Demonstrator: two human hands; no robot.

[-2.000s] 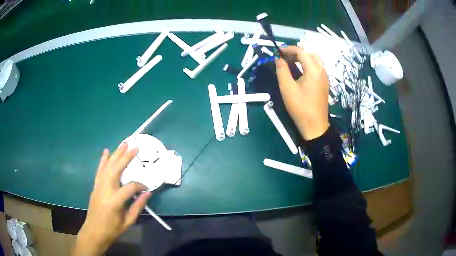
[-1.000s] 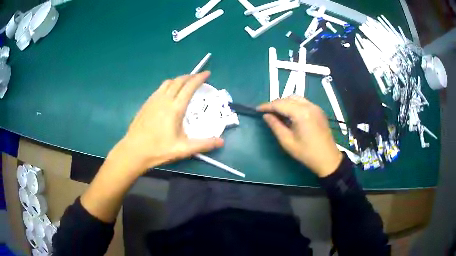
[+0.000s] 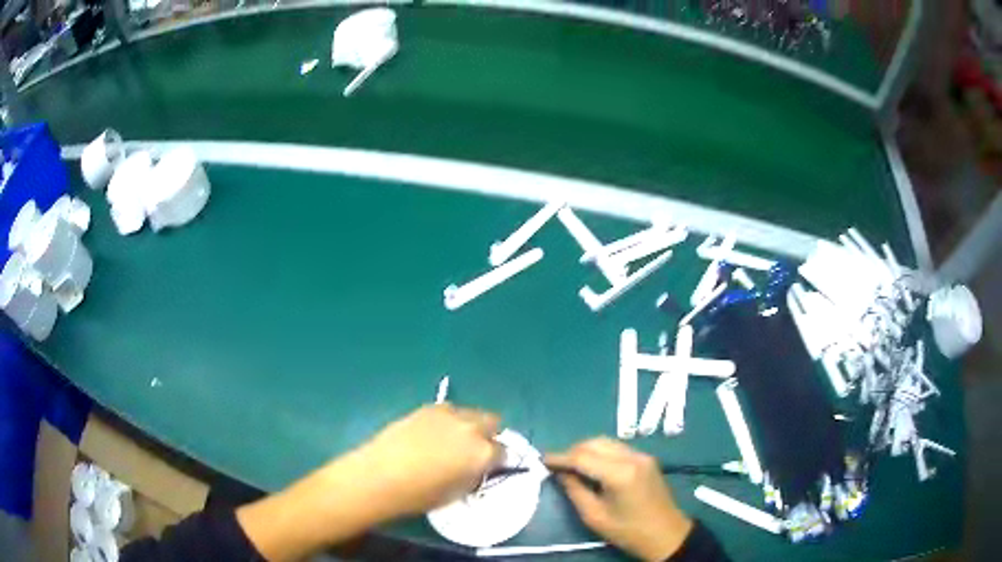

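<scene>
A round white housing (image 3: 483,520) lies at the bench's near edge. One white stick antenna (image 3: 442,390) sticks out beyond it, and another (image 3: 544,548) lies along its near side. My left hand (image 3: 423,456) is on the housing, its blurred fingertips bent over the upper part; what they pinch is hidden. My right hand (image 3: 621,494) pinches a black cable (image 3: 566,470) at the housing's right side. The cable's near end reaches into the housing, and a thin dark length trails right towards the black cable bundle (image 3: 786,395).
Loose white antennas (image 3: 494,279) lie mid-bench. An antenna pile (image 3: 857,302) and a white cup (image 3: 954,321) are at right. White housings (image 3: 176,189) and a blue bin (image 3: 28,165) are at left. A cardboard box (image 3: 143,461) is below. A white part (image 3: 365,38) lies on the far surface.
The view has shifted, showing more of the far side. My right hand brought a black cable from the bundle to the housing; its near end is now inside. My left fingers have moved over the housing.
</scene>
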